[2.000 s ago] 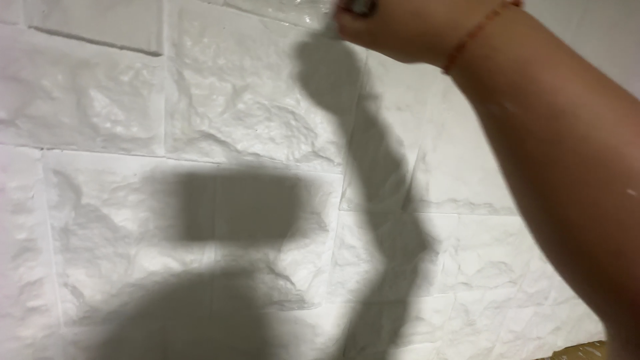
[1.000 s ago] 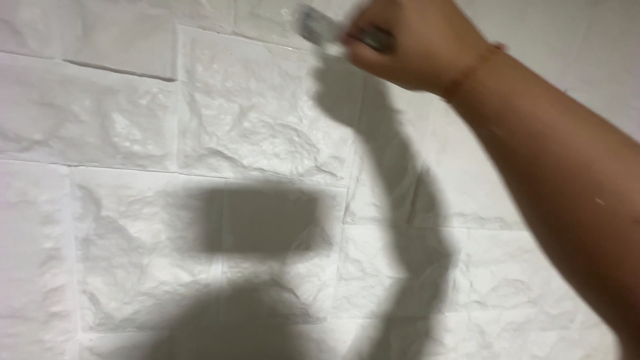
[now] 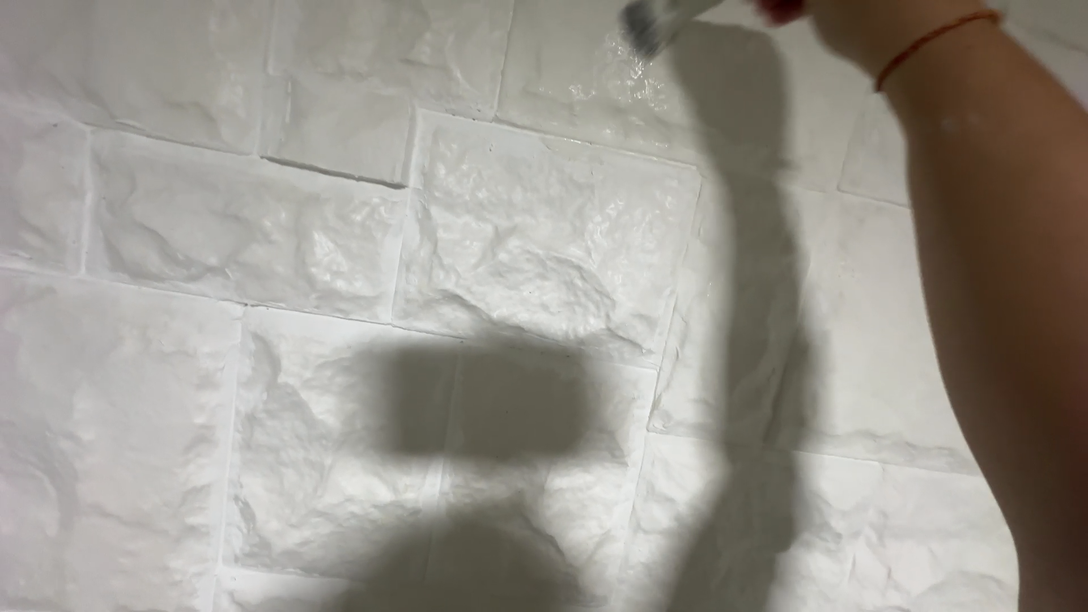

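Note:
My right hand (image 3: 816, 17) reaches up to the top edge, partly cut off, and grips a paintbrush (image 3: 659, 21) whose bristle end points left. The blurred bristles meet or hover just over a wall of white stone-textured blocks (image 3: 544, 246). Below the bristles, a wet, glossy patch (image 3: 642, 81) shines on a block. A thin red cord circles the wrist, and the bare forearm runs down the right side. My left hand is out of view.
Shadows of the arm, a head and a rectangular shape fall across the wall. Joints and narrow ledges separate the blocks; a darker gap (image 3: 331, 172) lies under one at the upper left.
The brush, in sight at the top a second ago, is now over a wet-looking block further up the wall. The view has shifted upward.

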